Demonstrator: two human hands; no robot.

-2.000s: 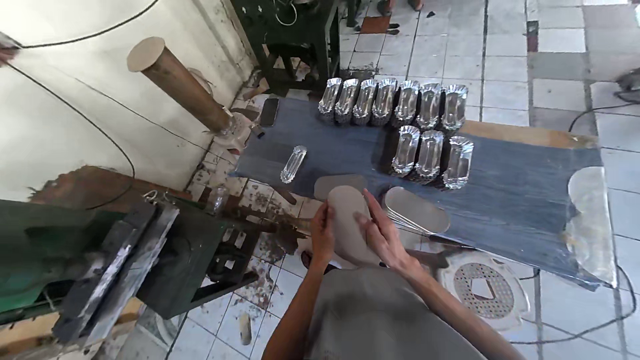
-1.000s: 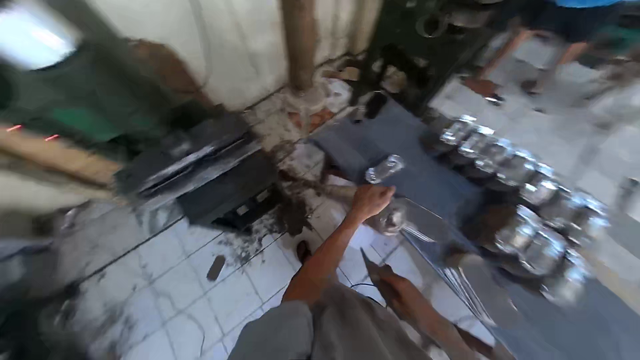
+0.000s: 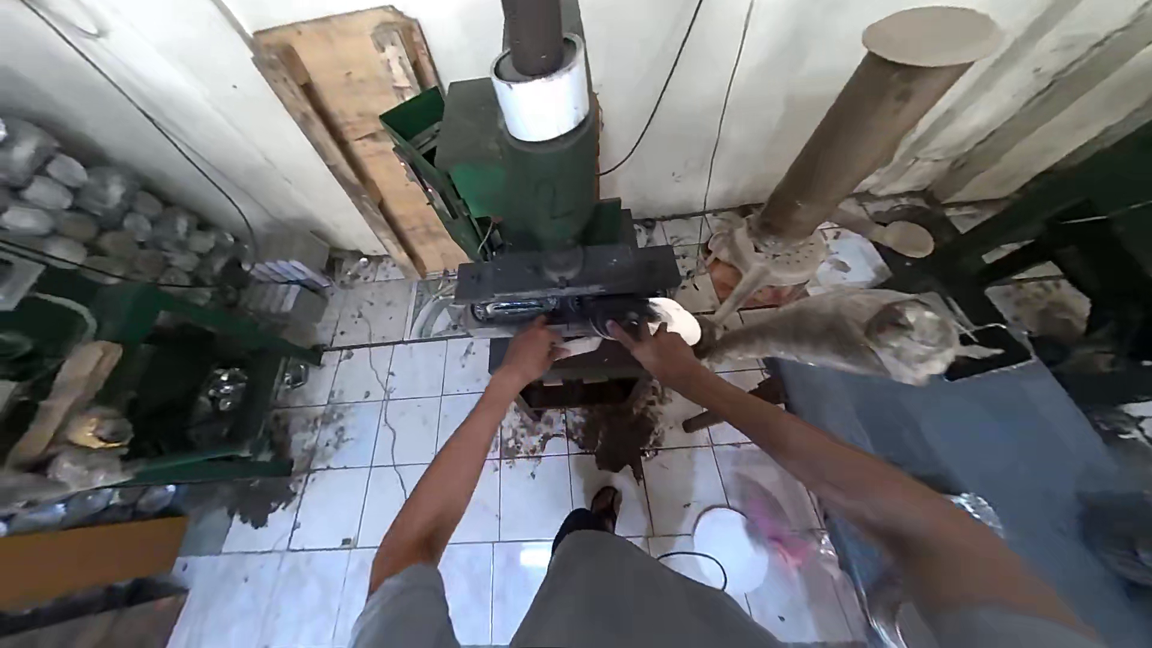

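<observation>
A green press machine [image 3: 549, 193] with a dark metal head stands against the wall. Both my hands reach into the gap under its head. My left hand [image 3: 531, 351] is at the front of a shiny elongated mould [image 3: 513, 309] on the left of the bed, its fingers partly hidden. My right hand [image 3: 661, 353] lies by the dark mould part on the right, touching or close to a pale oval sheet [image 3: 675, 322] that sticks out beyond the bed. Whether either hand grips something is not plain.
To the right, a blue-grey table [image 3: 945, 432] stands near my right arm, with a wrapped bundle [image 3: 810, 333] at its far edge. A brown cylinder [image 3: 864, 135] rests on a stool behind. A green metal frame [image 3: 198, 387] is at the left. A white round stool [image 3: 731, 544] sits near my feet.
The view has swung left from the table to the press. My hands, over the oval sheets at the table two seconds ago, are now at the press bed.
</observation>
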